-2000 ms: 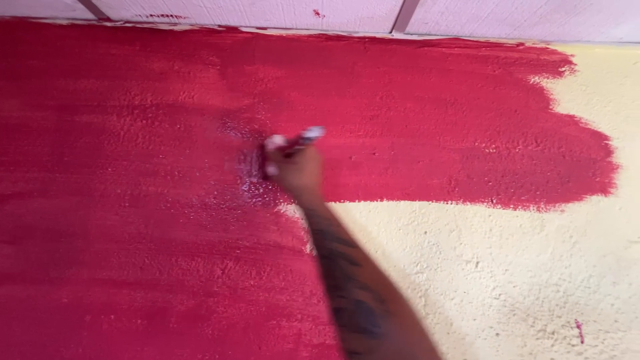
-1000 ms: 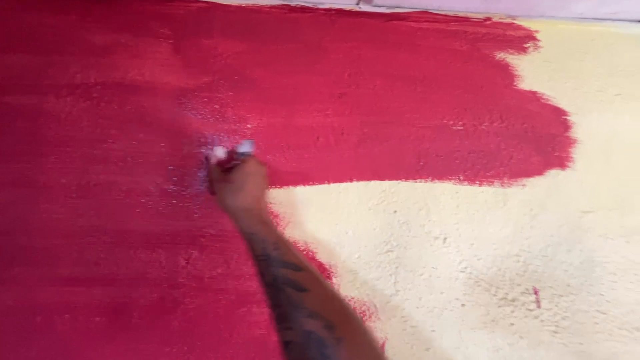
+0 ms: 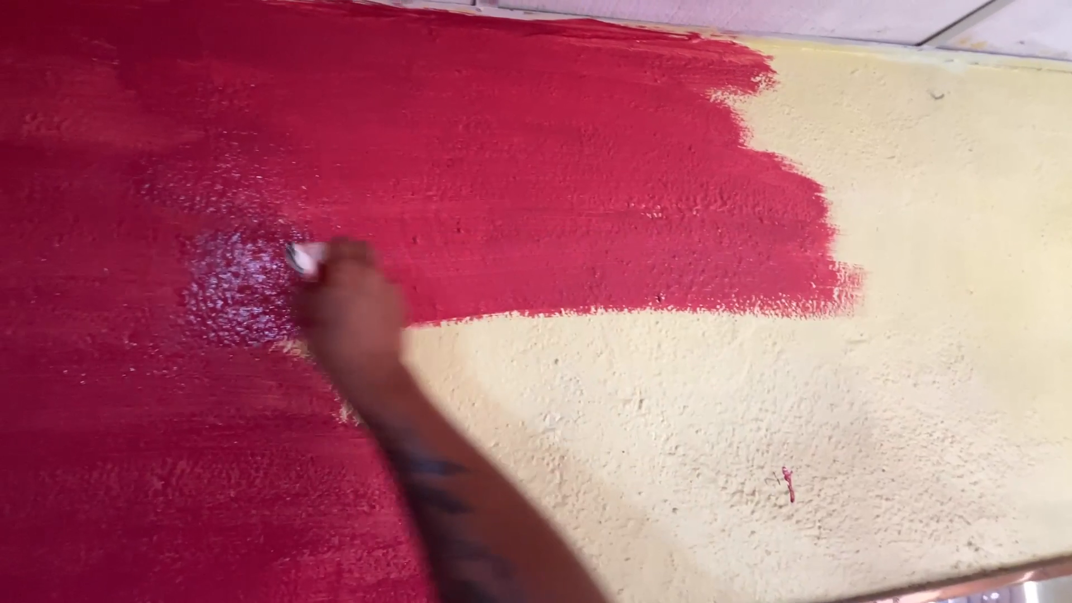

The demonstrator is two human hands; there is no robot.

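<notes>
My right hand (image 3: 356,306) is closed around a paintbrush, blurred by motion; only a pale, shiny part of the brush (image 3: 306,258) shows at the fingers, and its bristles are hidden. The hand is against the textured wall, where red paint (image 3: 586,184) meets bare cream plaster (image 3: 670,402). A glossy wet patch (image 3: 243,285) lies just left of the hand. Rough, uneven edges mark the right end of the red area. My left hand is out of view.
White ceiling panels (image 3: 754,17) with dark seams run along the top of the wall. A small red smear (image 3: 788,484) marks the cream part. At the bottom right corner, a reddish, shiny edge (image 3: 988,579) cuts across the view.
The hand has stayed near the lower left edge of the red band, its grip turned so the pale brush part now points left. The view has shifted somewhat.
</notes>
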